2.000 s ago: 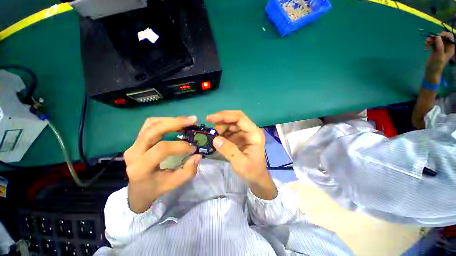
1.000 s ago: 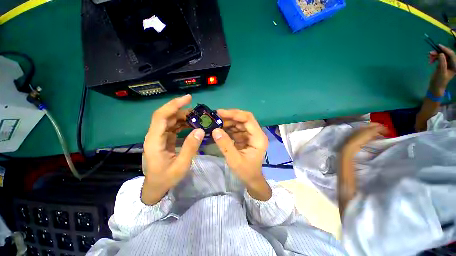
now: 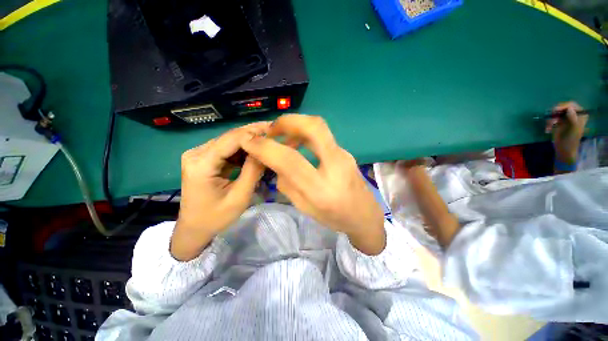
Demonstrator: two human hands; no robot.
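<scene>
My left hand (image 3: 217, 183) and my right hand (image 3: 317, 176) are bare and raised above my lap, in front of the control box. Their fingertips meet around the small black unit. The fingers hide nearly all of the unit; only dark bits show between them. The fingers of my right hand reach over it from above, and my left fingers and thumb close on it from the left.
The black control box (image 3: 210, 113) with red lights stands behind my hands, a black plate (image 3: 220, 60) on top. A blue parts bin (image 3: 417, 16) is at back right. White equipment (image 3: 27, 143) with a hose is left; a black tray (image 3: 80, 286) is low left. A neighbour's arms (image 3: 433, 206) are right.
My right hand has moved up and left over the unit, which showed its greenish face before and is now covered. The neighbour's arms have also moved.
</scene>
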